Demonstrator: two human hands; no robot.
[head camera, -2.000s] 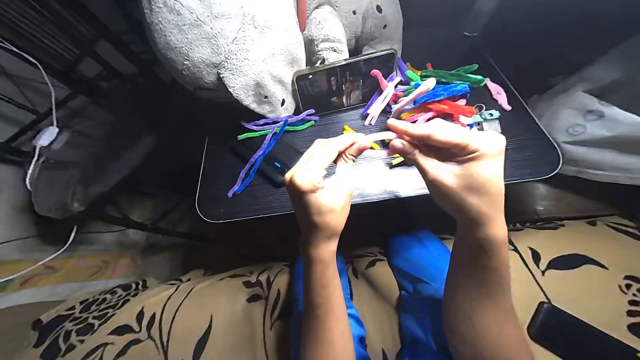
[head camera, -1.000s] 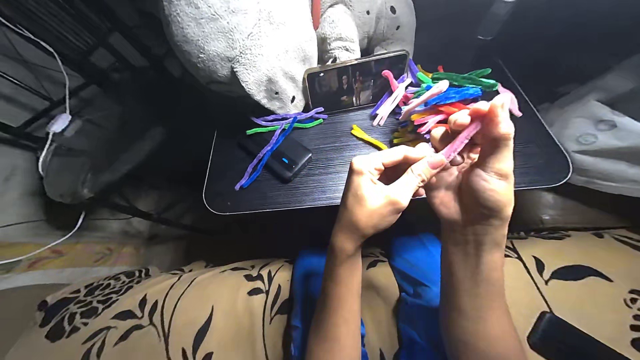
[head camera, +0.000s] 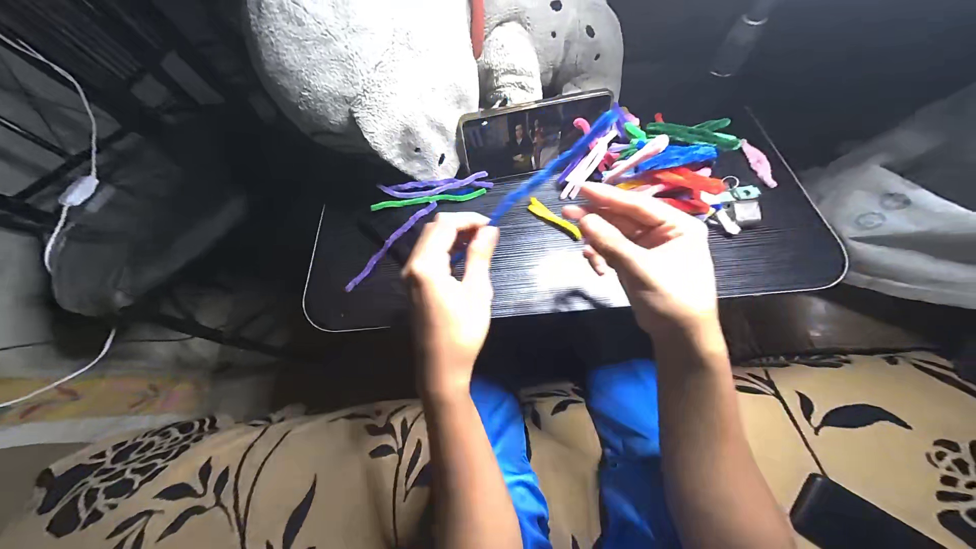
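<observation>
Between its thumb and fingers my left hand (head camera: 454, 278) grips a blue pipe cleaner (head camera: 549, 169), which slants up and right over the table. My right hand (head camera: 644, 252) is raised just right of it, fingers apart, with nothing visible in them. A yellow pipe cleaner (head camera: 555, 219) lies on the black table between the hands. Left of my left hand are purple pipe cleaners (head camera: 390, 245) and a green pipe cleaner (head camera: 427, 200). Beyond my right hand is a heap of mixed pipe cleaners, with blue ones (head camera: 679, 156) and dark green ones (head camera: 698, 134).
A phone (head camera: 526, 133) showing a picture leans against a large spotted grey-white figure (head camera: 366, 76) at the back. Small metal items (head camera: 746, 210) lie by the heap. The black table (head camera: 351, 305) has a pale edge. A dark object (head camera: 854, 518) rests on the patterned seat at lower right.
The pink pipe cleaner has left my hands. My left hand has taken hold of the blue one, which lay crossed over the purple ones at left. My right hand has opened.
</observation>
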